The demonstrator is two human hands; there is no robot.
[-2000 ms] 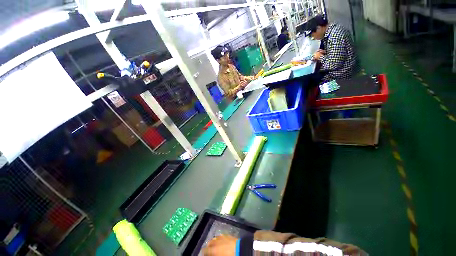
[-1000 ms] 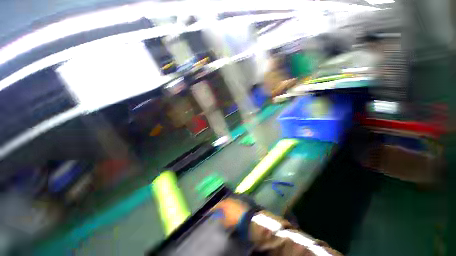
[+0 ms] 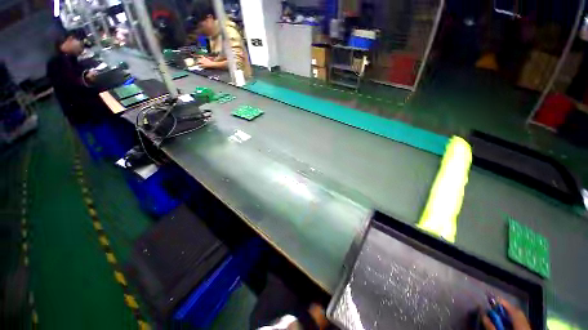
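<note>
A black tray (image 3: pixel 465 259) lies at the lower right, with silvery lead clippings (image 3: pixel 347 310) heaped in its near left corner and more scattered over its floor. My right hand (image 3: pixel 514 318) is over the tray's right part, cut off by the bottom edge, closed on blue-handled cutters (image 3: pixel 496 314). My left hand (image 3: pixel 317 317) is dark, small and cut off beside the tray's near left corner; its fingers cannot be made out. A green circuit board (image 3: pixel 528 247) lies on the belt behind the tray, touched by neither hand.
A yellow-green wrapped bar (image 3: pixel 447 188) crosses the belt behind the tray. Another black tray (image 3: pixel 525 162) lies across the belt. A further green board (image 3: pixel 247 112) and tangled cables (image 3: pixel 155 126) are farther left. Black and blue crates (image 3: pixel 205 293) stand below the bench edge. Two people work farther along.
The view has swung left along the line, so the blue bin and spare pliers are out of view. The blue-handled cutters now show in my right hand, and my left hand has come into view.
</note>
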